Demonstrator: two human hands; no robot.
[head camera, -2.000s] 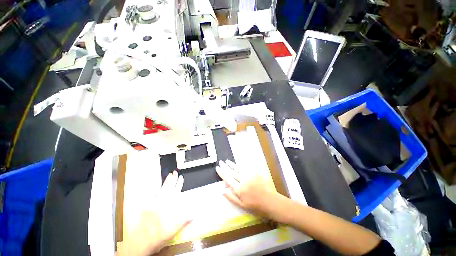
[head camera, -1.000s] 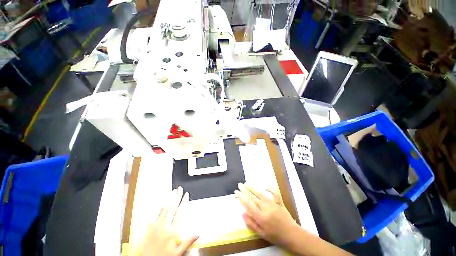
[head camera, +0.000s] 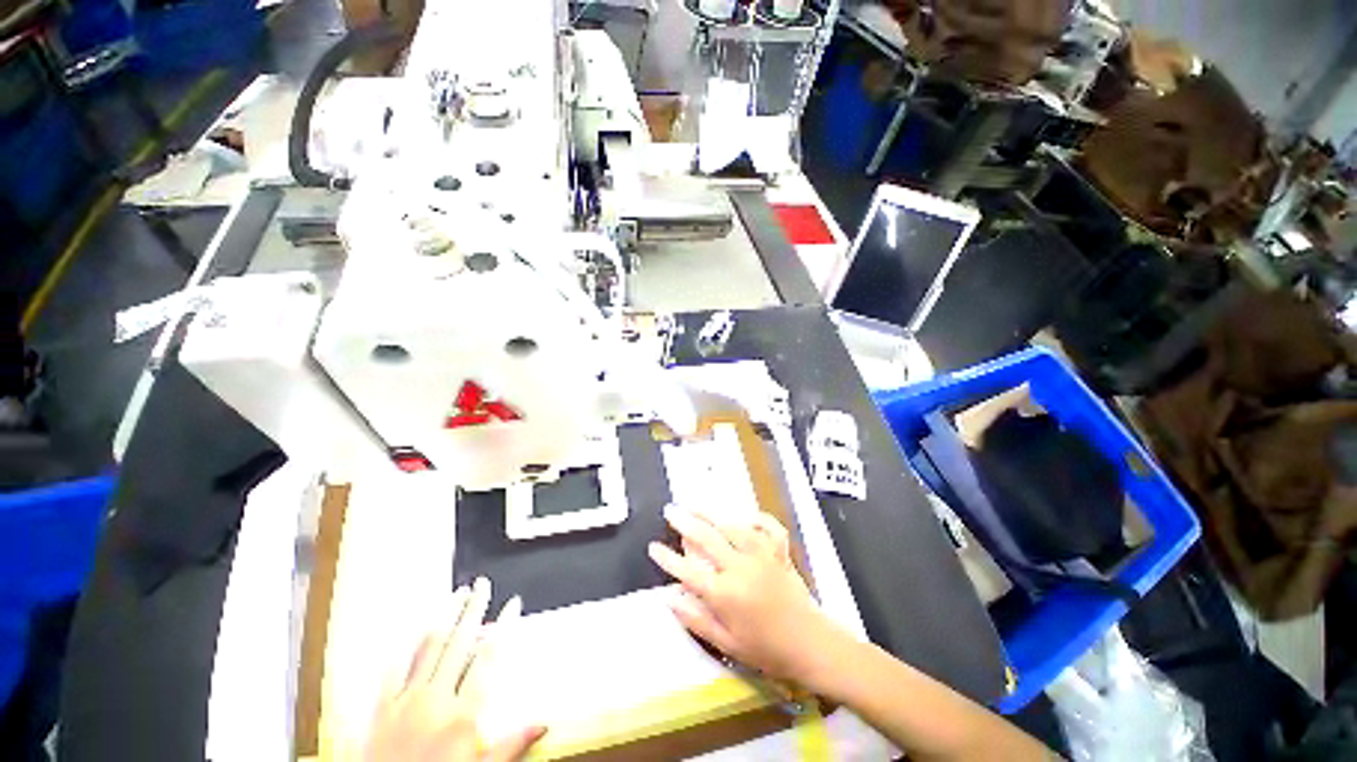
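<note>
A black panel lies flat on the white positioning template under the sewing machine head. The hollow white presser frame sits on the panel's upper part; I cannot tell whether it holds a label. My left hand rests palm down on the template below the panel's left corner, fingers apart, cut off by the bottom edge. My right hand rests at the panel's right edge, fingers spread and empty. Spare brand labels lie on the dark table right of the template.
A blue bin with black and grey pieces stands at the right, a clear plastic bag below it. A screen stands behind. Another blue bin is at the left. Black pieces lie left on the table.
The view has shifted. My right hand has moved from below the panel's right corner up to its right edge. My left hand stays near the panel's lower left. The panel and frame keep their places.
</note>
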